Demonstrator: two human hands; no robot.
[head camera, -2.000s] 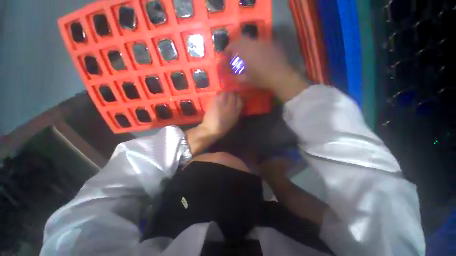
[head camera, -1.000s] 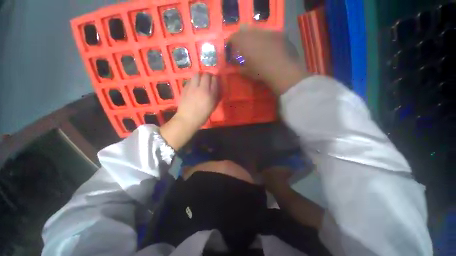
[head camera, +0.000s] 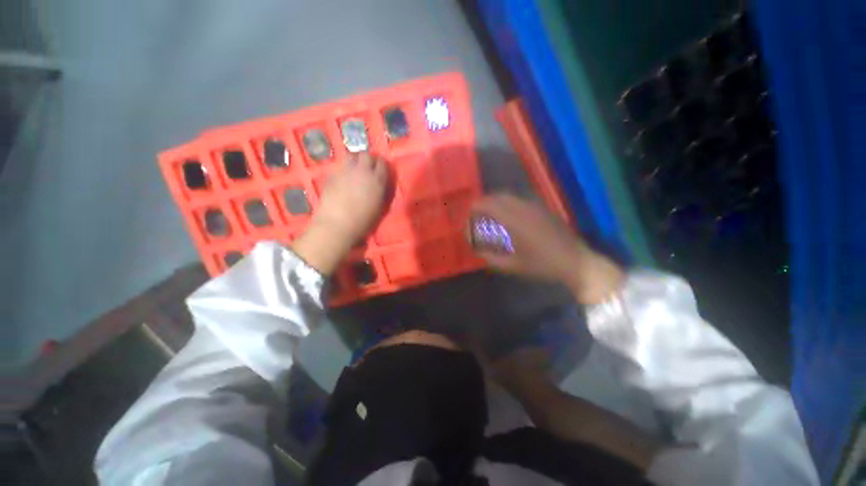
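Observation:
An orange-red compartment tray lies in front of me, slightly tilted. Dark watch bodies sit in many pockets at its left and along its far row. One lit watch body sits in the far right corner pocket. Several pockets at the right are empty. My right hand is just off the tray's right side, blurred, holding a watch body with a lit violet-white screen. My left hand is over the tray's middle and hides some pockets; its fingertips are bent, and what they hold cannot be told.
Orange-red stacked trays stand at the right beside the blue rack edge. Dark rows of watch bodies lie on the rack shelf beyond. Grey floor is at the far side. My dark-clothed lap is below.
The view has shifted, so the whole tray's far edge shows. My right hand has moved from over the tray to its right side with a lit watch body. A lit screen shows in the far right pocket.

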